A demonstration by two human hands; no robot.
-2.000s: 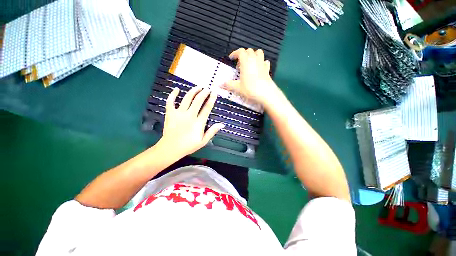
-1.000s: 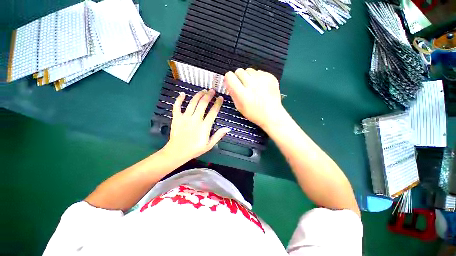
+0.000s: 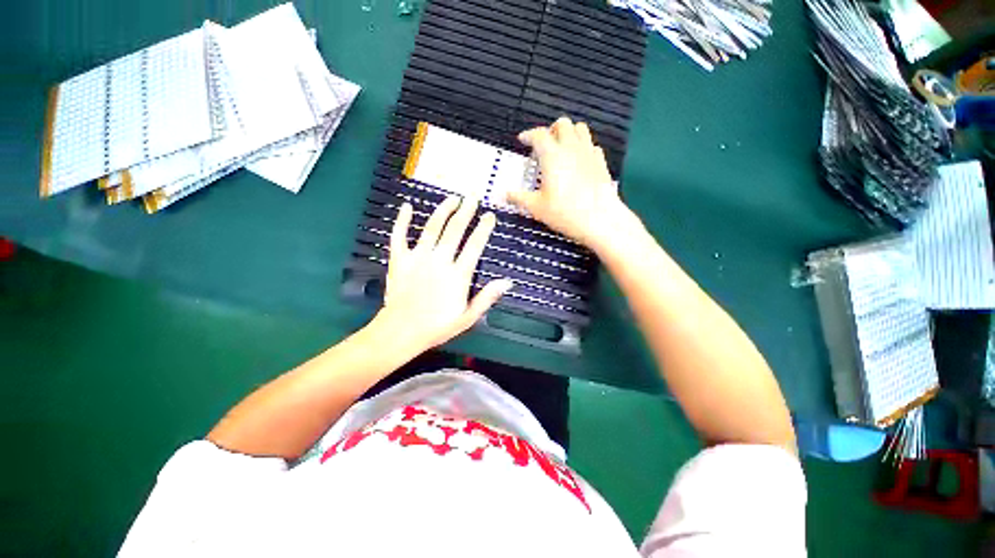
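A narrow white PCB panel [image 3: 456, 161] with an orange edge at its left end lies across the black slotted tray [image 3: 480, 71]. My right hand [image 3: 570, 183] grips the panel's right part, thumb on its near side and fingers over its far side. My left hand [image 3: 432, 278] rests with fingers spread on the tray's near part, fingertips at the panel's near edge; it holds nothing. Several thin PCB strips [image 3: 535, 265] lie in the tray's near slots. The panel's right end is partly hidden by my right hand.
Fanned loose panels [image 3: 142, 114] lie at the left. Loose pale strips [image 3: 704, 27] lie beyond the tray. A dark tangled bundle [image 3: 873, 131] and wrapped stacked panels [image 3: 884, 327] are at the right. A blue item [image 3: 851, 441] and a red stool [image 3: 933, 483] stand below them.
The panel stood tilted up a second ago and now lies flatter on the tray. My right hand has opened from a closed grip to thumb and fingers spread over it. The whole view has shifted slightly.
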